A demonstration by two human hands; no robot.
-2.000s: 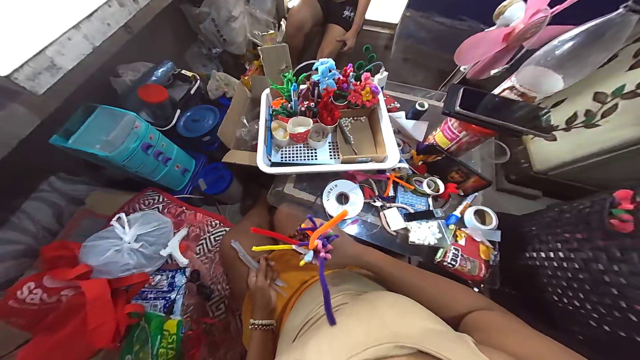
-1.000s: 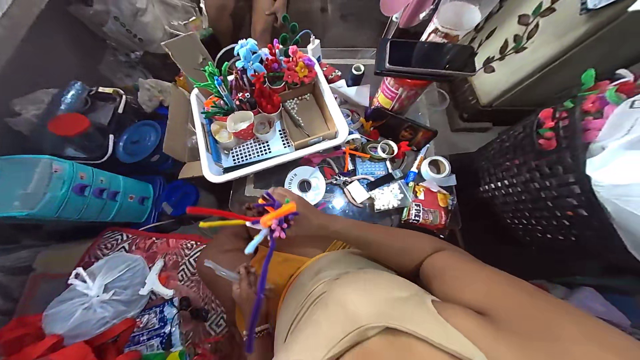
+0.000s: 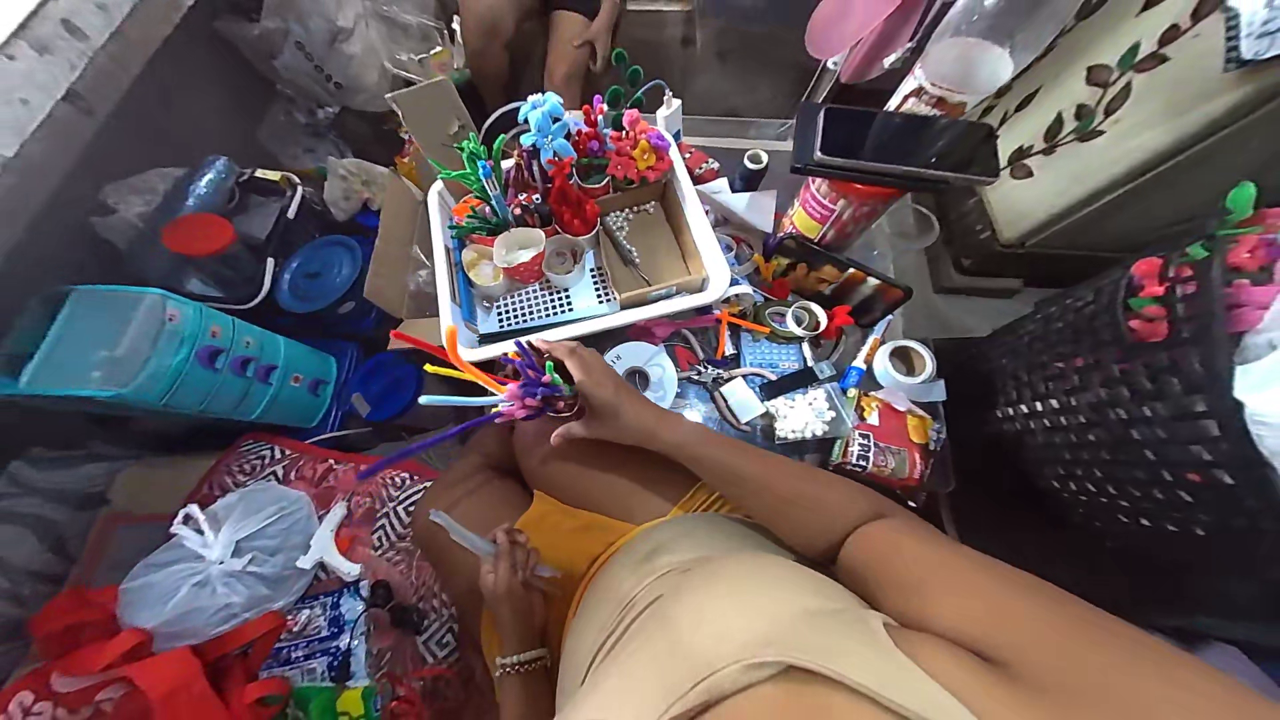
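Observation:
My right hand is around a bundle of colourful pipe cleaners, just below the front edge of a white plastic tray. Purple, red, orange, yellow and pale blue stems stick out to the left; the base of the bundle is partly hidden by the fingers. Lower down, by the thigh, my left hand, with a beaded bracelet at its wrist, grips a translucent strip or stick. The tray holds paper cups, pipe-cleaner flowers and an open cardboard box with beads and tweezers.
A low table bears a ribbon spool, pliers, tape rolls, white pompoms and phones. Teal drawers and a tied plastic bag are left, a black woven basket right. Another person's legs are beyond the tray.
The pipe-cleaner bundle has moved nearer the tray's front edge, and my right hand shows more plainly at its right side. My left hand still holds the translucent piece. The view has shifted.

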